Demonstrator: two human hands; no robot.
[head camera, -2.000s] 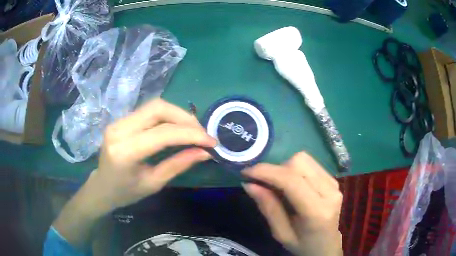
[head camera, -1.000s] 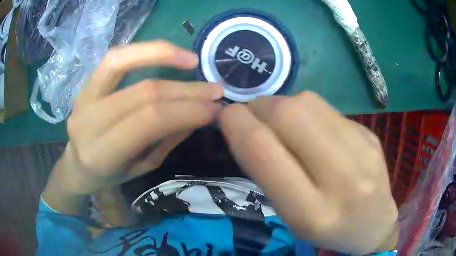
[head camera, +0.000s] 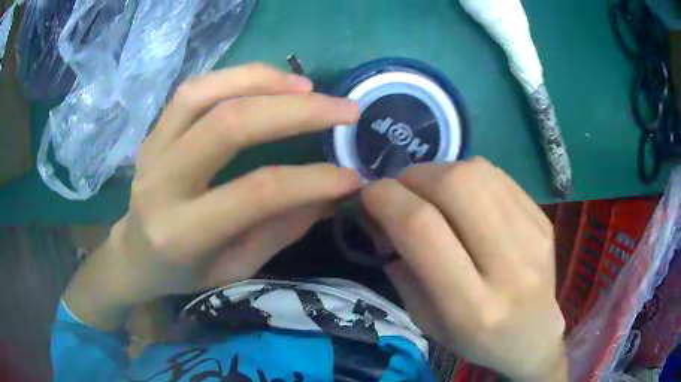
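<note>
The dark round speaker (head camera: 394, 142) has its white-ringed "H@F" end facing up, at the green bench's near edge. My left hand (head camera: 231, 160) is at its left side, with fingertips on the pale ring and near rim. My right hand (head camera: 474, 257) pinches at the near rim, fingertips beside the left ones. A thin, blurred dark loop, seemingly a carry strap (head camera: 345, 242), hangs below the fingertips. My fingers hide where it meets the speaker.
A white-wrapped mallet handle (head camera: 534, 89) lies right of the speaker. Black rings (head camera: 651, 97) lie far right, above a red crate (head camera: 608, 242) with a clear liner. Crumpled clear bags (head camera: 127, 82) lie at left. A small dark scrap (head camera: 295, 64) lies behind my left fingers.
The speaker looks larger than two seconds ago and sits further right in view than one second ago. Both hands have come together at its near rim. The thin loop now shows below them.
</note>
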